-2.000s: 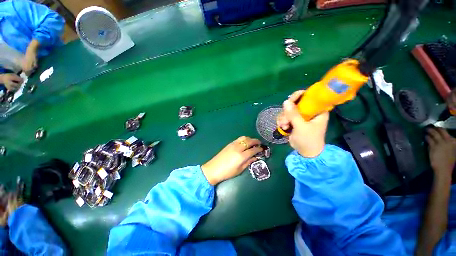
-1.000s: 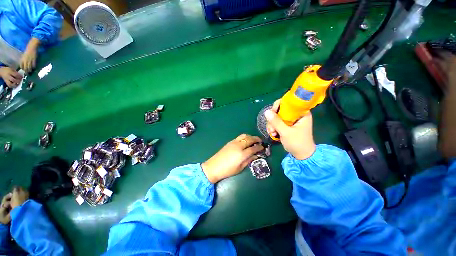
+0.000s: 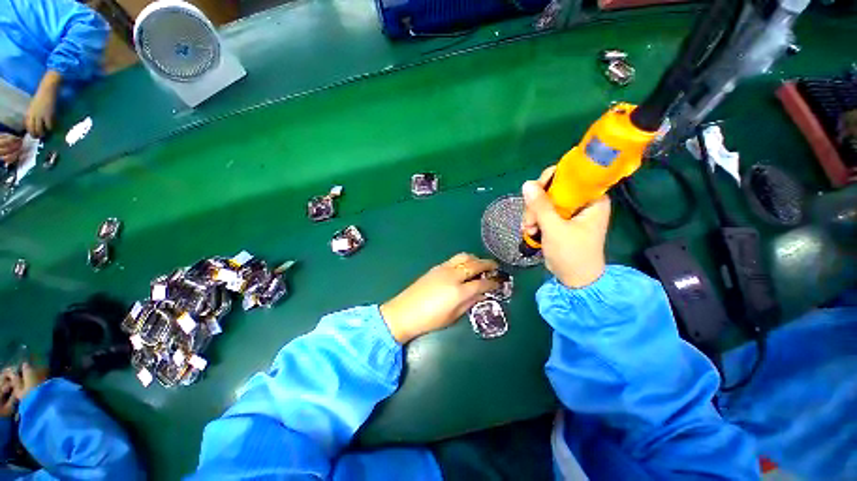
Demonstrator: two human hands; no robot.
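My right hand (image 3: 571, 233) is closed round a yellow-orange electric screwdriver (image 3: 601, 162). Its lower end is over the right part of a grey speckled disc (image 3: 505, 228). My left hand (image 3: 442, 297) lies on the green bench with its fingertips on a small silver-black module (image 3: 504, 283), partly hidden by the fingers. Another module (image 3: 489, 318) lies just below it, near the fingertips. The screwdriver's bit tip is too small to make out.
A module pile (image 3: 179, 319) with white tabs is at left. Loose modules (image 3: 347, 240) lie on the bench and green belt (image 3: 376, 131). Two black boxes (image 3: 686, 287) with cables are at right. A white fan (image 3: 179, 47) stands at upper left. Other workers' hands and sleeves show at the sides.
The screwdriver and my right hand moved left, then back right over the disc. Modules on the belt shifted right. The neighbour's hand at right has left the view. My left hand stayed nearly still.
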